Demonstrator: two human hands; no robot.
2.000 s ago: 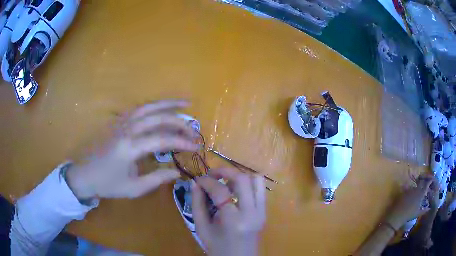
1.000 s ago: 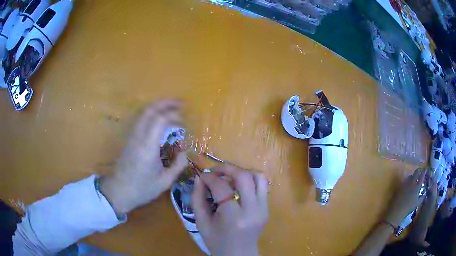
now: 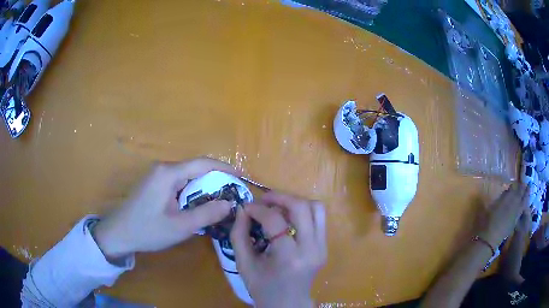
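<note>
My left hand (image 3: 158, 207) holds a white half-dome head shell (image 3: 218, 180) from its left side, with the thumb inside its hollow. Dark parts and wires show in the shell. My right hand (image 3: 280, 246) has its thumb and fingers pinched at the shell's right edge, by the wires; what the fingertips pinch is too small to tell. A white camera body (image 3: 230, 274) lies below the shell, its open end near the shell and partly hidden by my right hand. Thin tweezers (image 3: 255, 183) lie on the table, mostly hidden behind my right hand.
Another camera body (image 3: 394, 186) with an open shell (image 3: 354, 129) lies on the orange tabletop to the right. More white units (image 3: 45, 36) lie at the top left. A clear tray (image 3: 484, 132) is at the right. Another person's forearms (image 3: 475, 246) are at the lower right.
My left hand has taken hold of the head shell, which is now turned with its hollow in view and close to my right fingertips. My right hand has stayed nearly in place.
</note>
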